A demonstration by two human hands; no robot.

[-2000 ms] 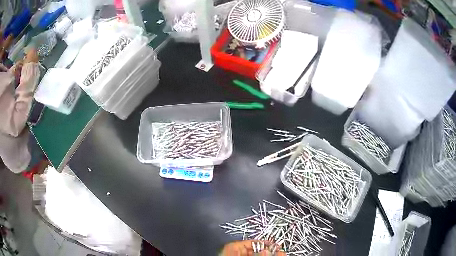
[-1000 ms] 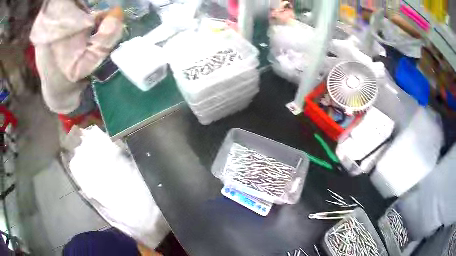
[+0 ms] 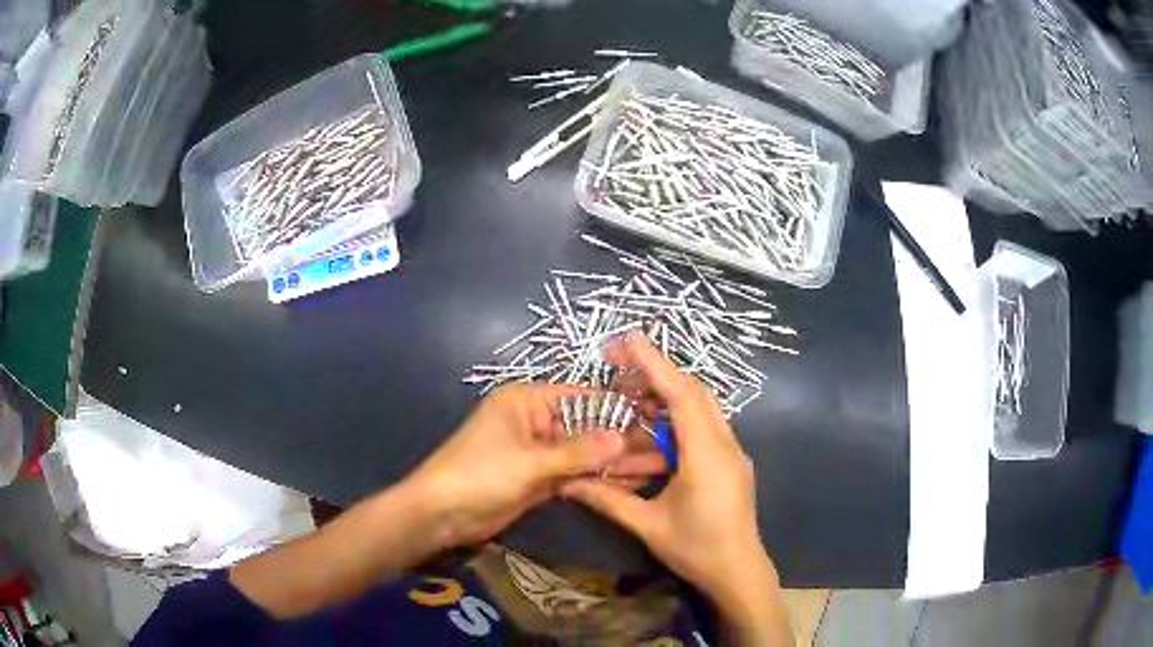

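My left hand (image 3: 506, 449) is bare and holds a short row of silver shank parts (image 3: 597, 412) across its fingers, thumb on top. My right hand (image 3: 695, 474) is bare and touches the left one; a short bright blue piece (image 3: 664, 442), seemingly a tool handle, shows in its palm. Its fingertips are at the near edge of the loose heap of silver parts (image 3: 670, 316). Whether they pinch a part cannot be told. Behind the heap stands a well-filled clear box (image 3: 822, 253).
At left a part-filled box (image 3: 202, 228) sits on the lit scale (image 3: 331, 268). Tweezers (image 3: 550, 142) lie behind the heap. At right are a white paper strip (image 3: 942, 468), a black pen (image 3: 927, 263) and a narrow tray (image 3: 1037, 423). Stacked boxes (image 3: 1062, 139) stand at back right.
The view has swung back from the left side of the bench to the heap. Both hands are now in view over its near edge; one second ago neither hand showed clearly.
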